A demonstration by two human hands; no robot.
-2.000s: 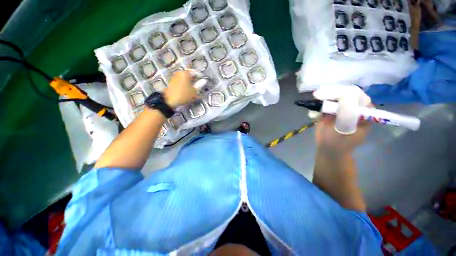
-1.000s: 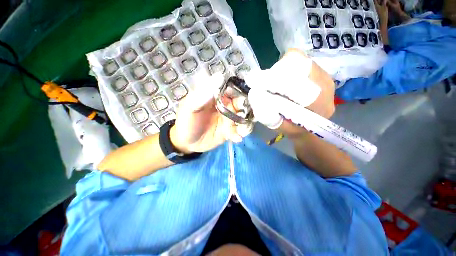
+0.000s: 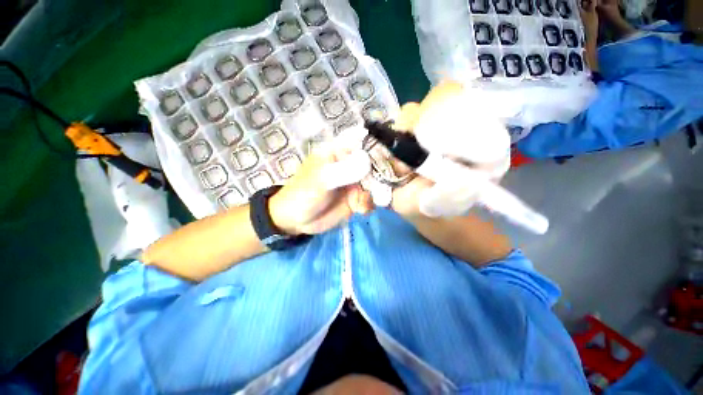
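Note:
My left hand, with white finger coverings and a black wristwatch, holds a silver metal case in front of my chest. My right hand, in white covering, holds the paint marker. Its white barrel points down to the right and its black front end lies over the case. Fingers and marker hide much of the case, so I cannot tell whether the tip touches it. The parts tray lies beyond my hands with rows of silver parts in its pockets.
A second parts tray with darker parts lies at the upper right, on white plastic. Another worker's blue sleeve is beside it. An orange-and-black tool with a black cable lies at left on a white bag. Red crates stand at lower right.
My left hand went from the tray to my chest and now holds a case. My right hand brought the marker in from the right. Since one second ago, the marker's black end has come into view over the case.

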